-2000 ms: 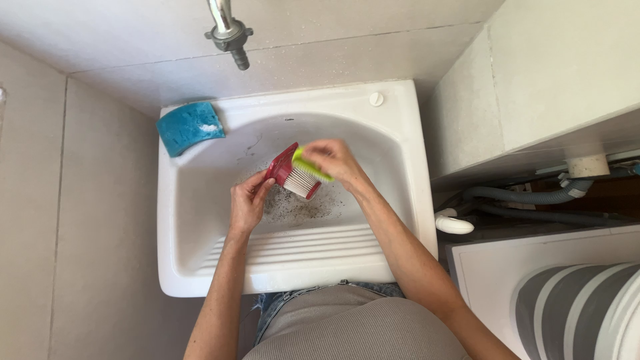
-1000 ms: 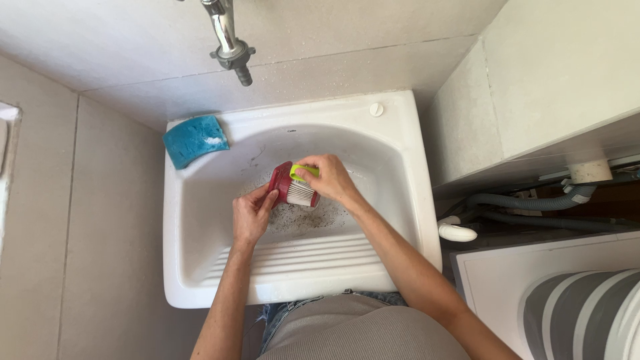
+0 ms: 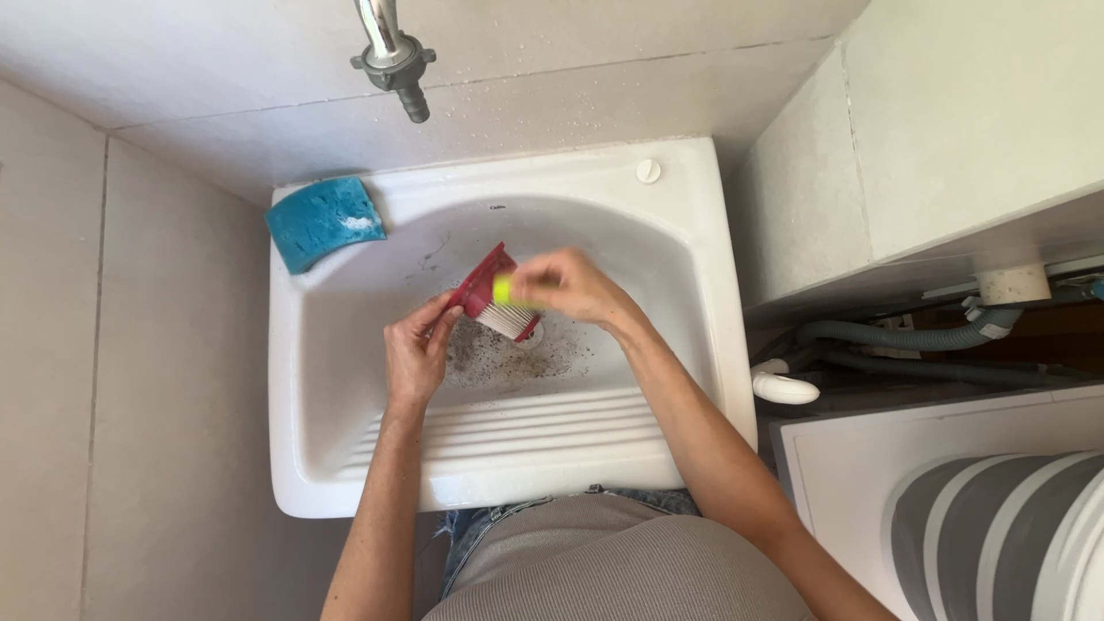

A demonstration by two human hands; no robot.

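My left hand (image 3: 420, 349) grips the red rim of a pleated filter (image 3: 509, 319), which is tilted over the basin of a white laundry sink (image 3: 345, 500). Its white pleats face my right side. In my right hand (image 3: 565, 285), blurred by motion, is a small yellow-green brush (image 3: 504, 289) against or just over the filter; its bristles cannot be made out. Dark dirt (image 3: 509, 362) is scattered on the basin floor below, around the drain.
A blue sponge (image 3: 323, 224) lies on the sink's back left corner, a white plug (image 3: 648, 171) at the back right. Above hangs a tap (image 3: 397, 65) with a grey hose fitting. Grey hoses (image 3: 897, 335) and a striped grey-and-white container (image 3: 992, 517) are at the right.
My right hand has shifted about the filter with the brush, while my left hand has kept hold of the red rim. The filter's tilt has changed a little.
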